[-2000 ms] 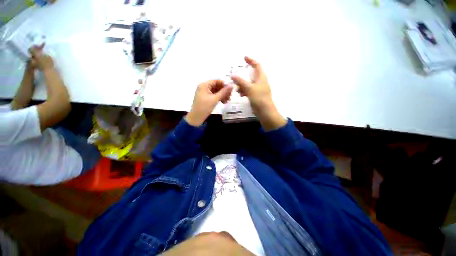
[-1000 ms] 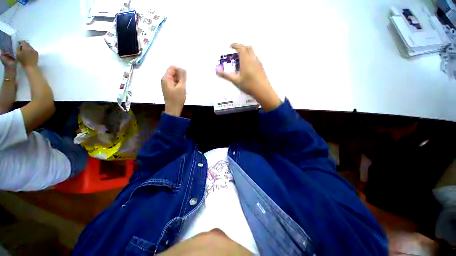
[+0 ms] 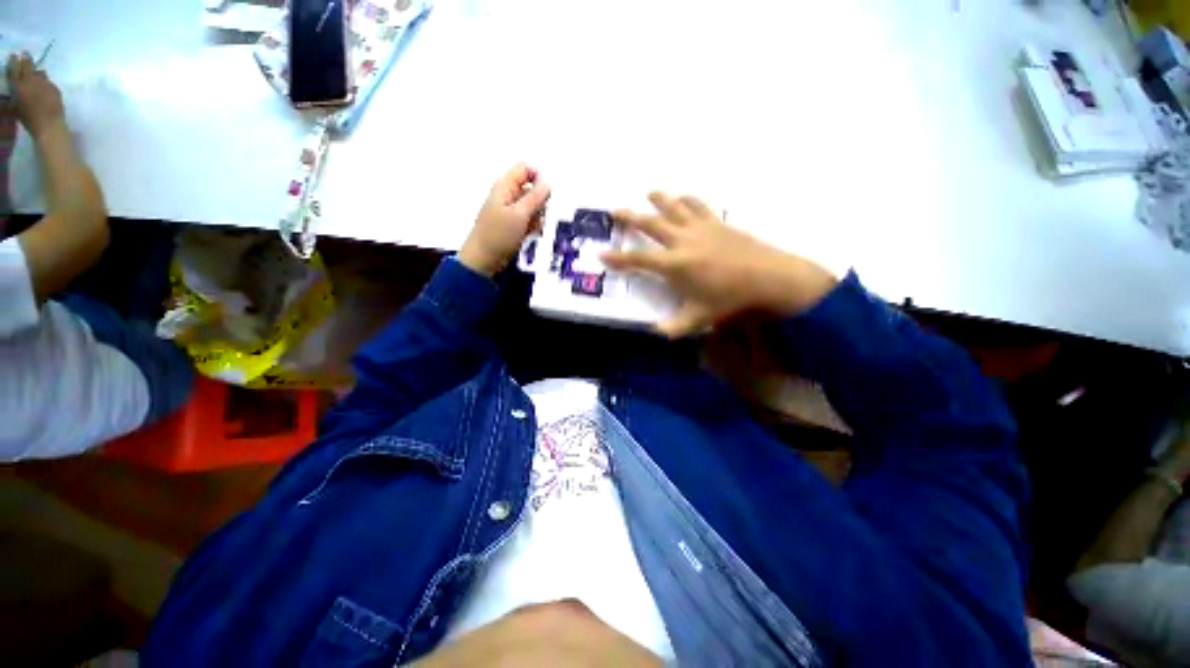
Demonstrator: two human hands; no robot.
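A white retail box with a dark purple-and-black picture lies flat at the table's front edge, in front of my chest. My right hand is spread over the right part of the box, with its thumb near the front edge and fingers over the top. It hides that part of the box. My left hand is at the box's left end, fingers curled with the tips together close to the box corner. Whether it pinches something small or touches the box cannot be told.
A smartphone lies on a patterned pouch, whose strap hangs over the edge. Stacked boxes and crumpled clear plastic are at far right. A person's arm is at left, above a waste bag and red stool.
The box has turned so its picture lies at the left. My right hand has moved down and right over it. My left hand has moved right, to the box's left end.
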